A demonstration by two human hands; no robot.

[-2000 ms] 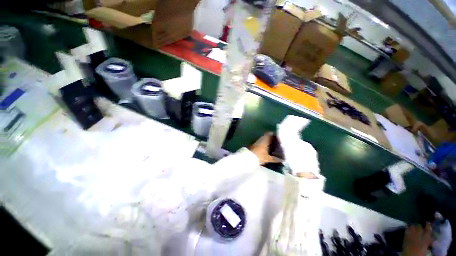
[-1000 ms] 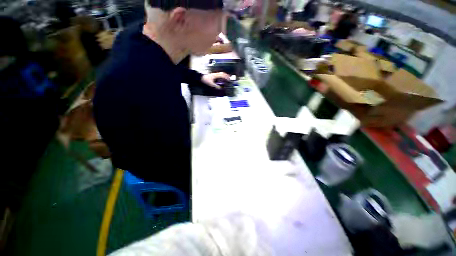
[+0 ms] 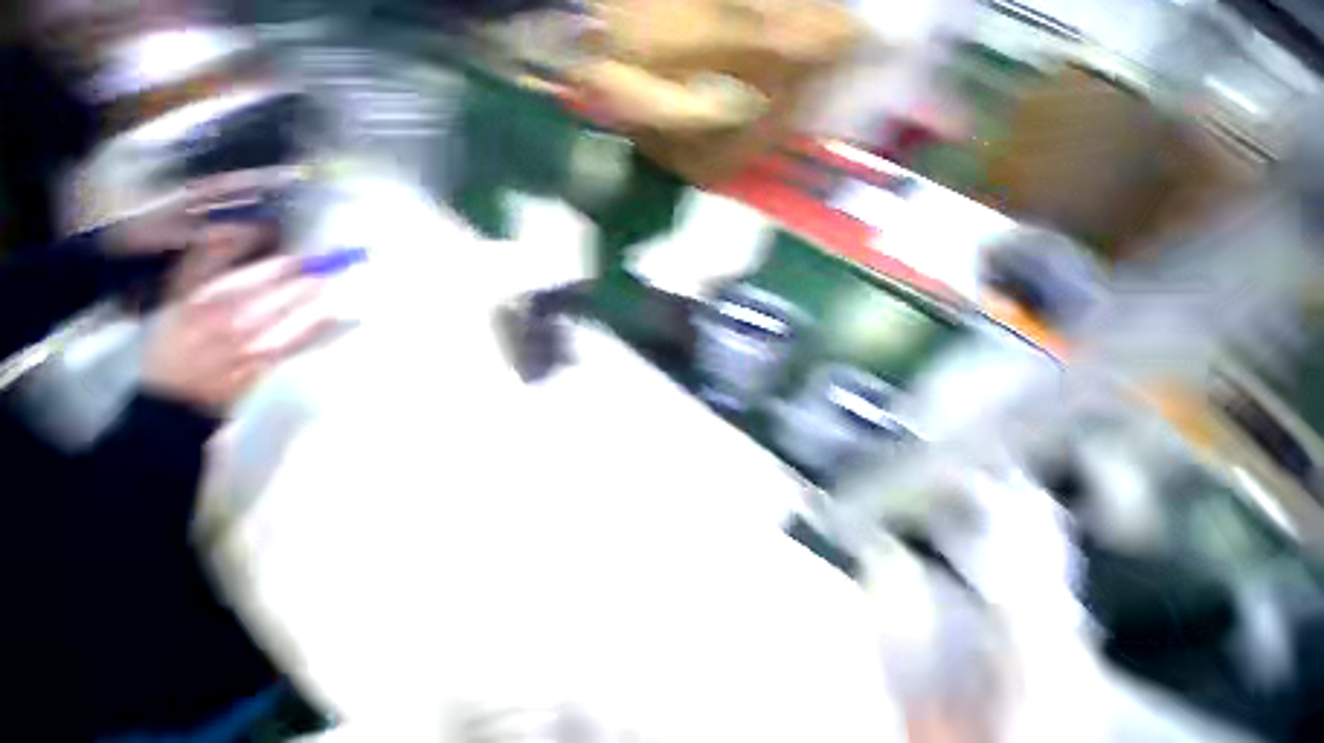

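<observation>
The view is heavily blurred. A white shape, seemingly my gloved right hand (image 3: 1002, 581), is at the lower right, with a skin-toned patch below it at the bottom edge. Its fingers and anything in it cannot be made out. I cannot make out my left hand. Two bagged round units (image 3: 746, 337) with dark tops stand along the belt side of the bench, left of the white shape. Open retail boxes with white flaps (image 3: 704, 250) stand beyond them, and a small dark box (image 3: 540, 337) is on the bench edge.
A person in dark sleeves is at the left, a hand (image 3: 218, 327) over the white bench (image 3: 508, 508). The green belt (image 3: 835, 298) runs diagonally beyond the bench. A red surface (image 3: 813, 211) and brown cartons (image 3: 726, 73) are behind it.
The view has swung back right from the person at the left. The boxes and units now appear further left and higher. The person's hands now show larger at the left edge.
</observation>
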